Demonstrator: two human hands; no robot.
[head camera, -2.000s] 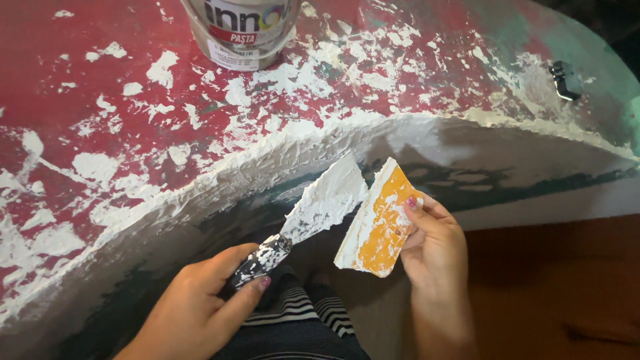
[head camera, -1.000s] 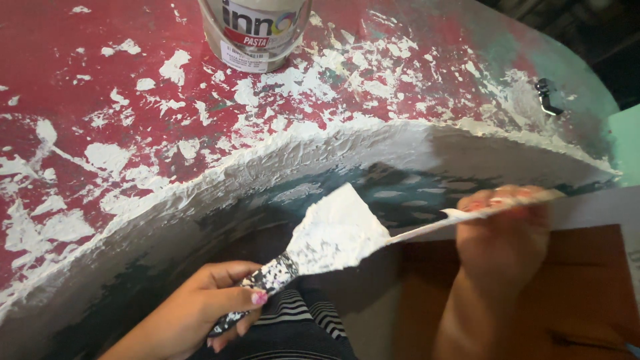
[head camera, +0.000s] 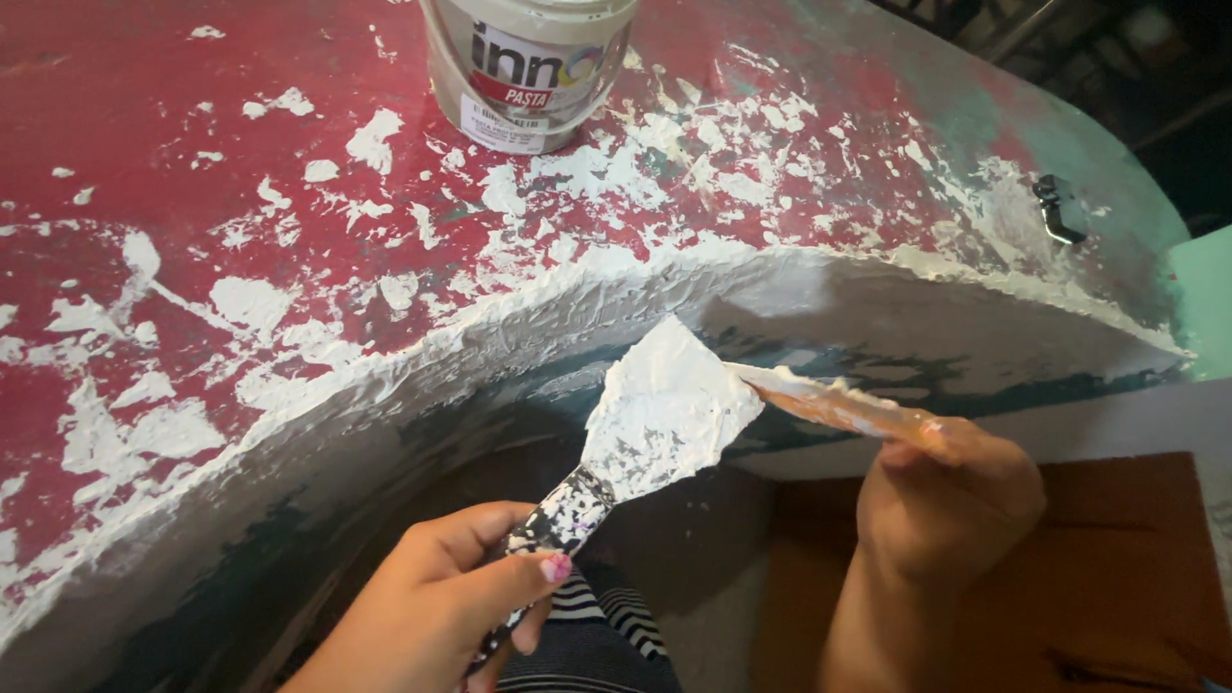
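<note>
My left hand (head camera: 472, 587) grips the dark, paste-spattered handle of a putty knife (head camera: 674, 399), whose blade is coated with white paste. In my right hand (head camera: 948, 500) is an orange plastic spreader (head camera: 833, 404), seen nearly edge-on, with white paste along its upper side. The spreader's tip meets the right edge of the putty knife's blade, or lies just at it. Both tools are in front of the curved side of a panel (head camera: 847, 308), whose rim bears a thick, rough band of white paste (head camera: 539, 294).
A plastic tub of paste (head camera: 529, 72) stands on the red surface (head camera: 318, 106), which is spotted with dried white patches. A small black object (head camera: 1059, 209) lies near the right end. Below right is a brown surface (head camera: 1097, 577); striped cloth (head camera: 602, 616) shows below the hands.
Two seconds ago the orange spreader showed its broad face; now it is turned nearly edge-on. Since one second ago, my right hand has lowered slightly and the spreader slopes down to the right.
</note>
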